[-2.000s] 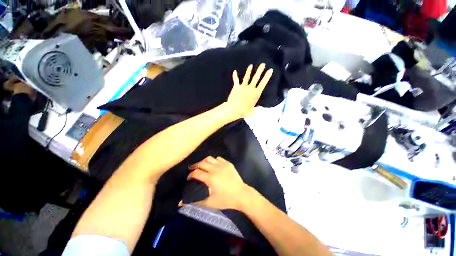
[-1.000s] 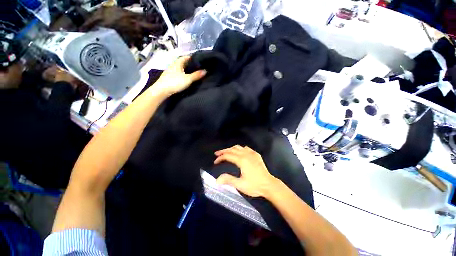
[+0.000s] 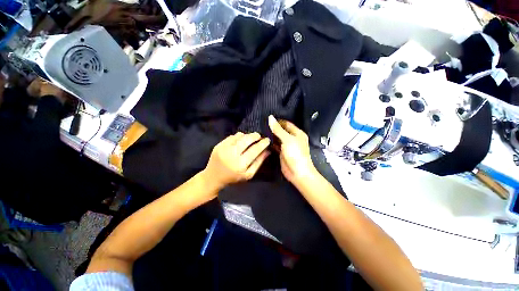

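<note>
A black coat body is spread over the white table and its front edge. Its ribbed lining shows in the middle, beside a row of round metallic buttons. My left hand lies at the middle of the coat with bent fingers and pinches the black cloth. My right hand is close beside it, thumb up, fingers curled into the cloth at the lining's lower end. The exact fold between the fingertips is hidden.
The sewing machine stands right of the coat, with a black fabric strip over it and a wooden-handled tool nearby. A grey housing with round grille is at left. Another person's dark sleeve shows at far left.
My left hand has moved from the coat's upper left to the middle. My right hand has moved up beside it. The coat has opened out, showing more ribbed lining.
</note>
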